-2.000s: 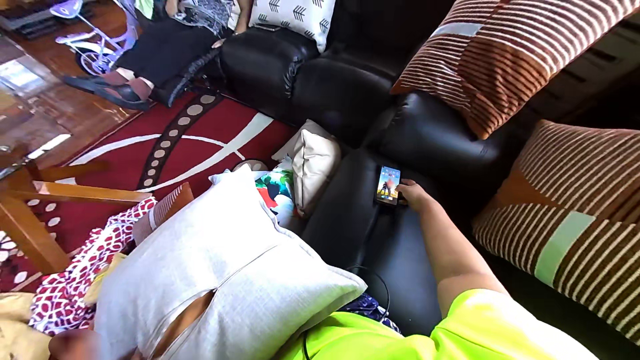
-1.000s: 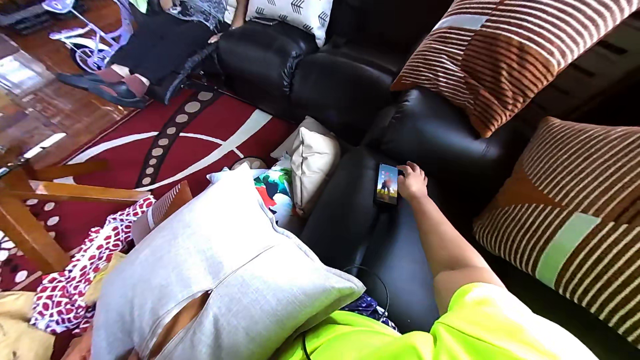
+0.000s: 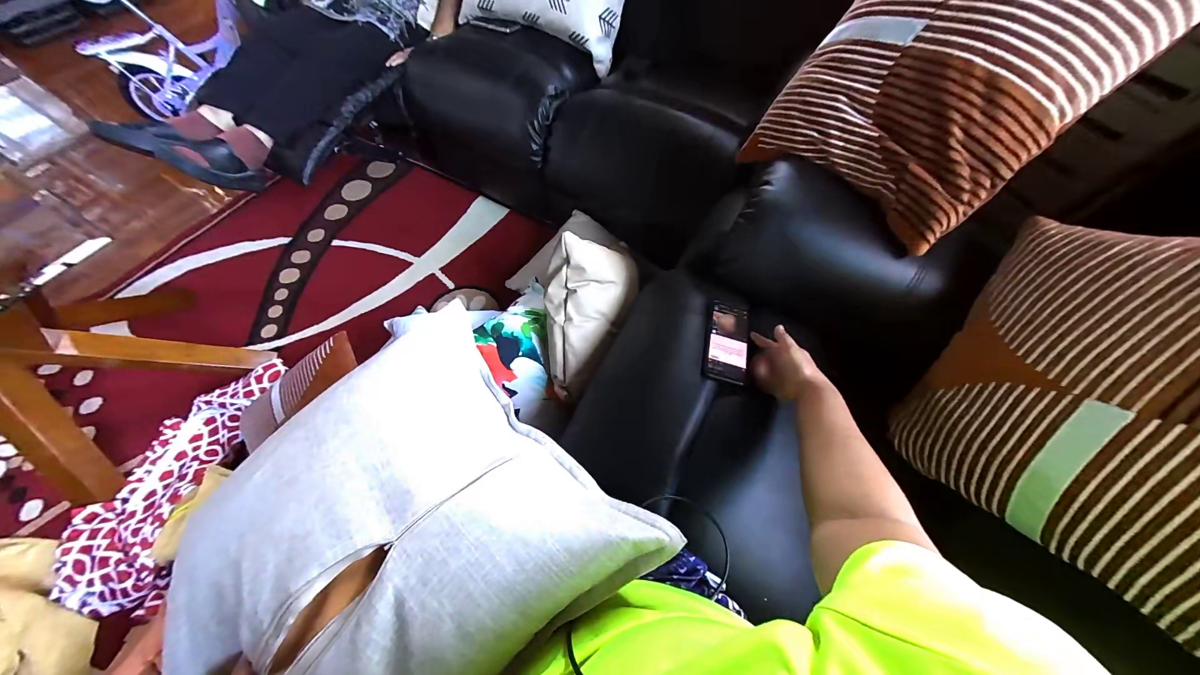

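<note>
My right hand (image 3: 786, 366) is beside a smartphone (image 3: 727, 343) that lies on the black leather sofa seat (image 3: 647, 394). Its index finger points toward the phone's right edge, and the phone's screen is lit. A light grey cushion (image 3: 441, 506) with an open slit in its cover leans across my lap. My left hand (image 3: 141, 647) shows only in part at the cushion's lower left edge; its fingers are mostly hidden, so its hold on the cushion is unclear.
Striped brown cushions (image 3: 1078, 450) rest on the sofa at right. Beige (image 3: 591, 300) and floral (image 3: 516, 352) cushions are beyond the grey one. A wooden table leg (image 3: 56, 412) and red patterned cloth (image 3: 178, 487) are at left. Another person's legs (image 3: 281, 84) extend over the red rug (image 3: 375, 234).
The phone's screen shows a different picture. My right hand, with its fingers at the phone's edge two seconds ago, has moved slightly away from it.
</note>
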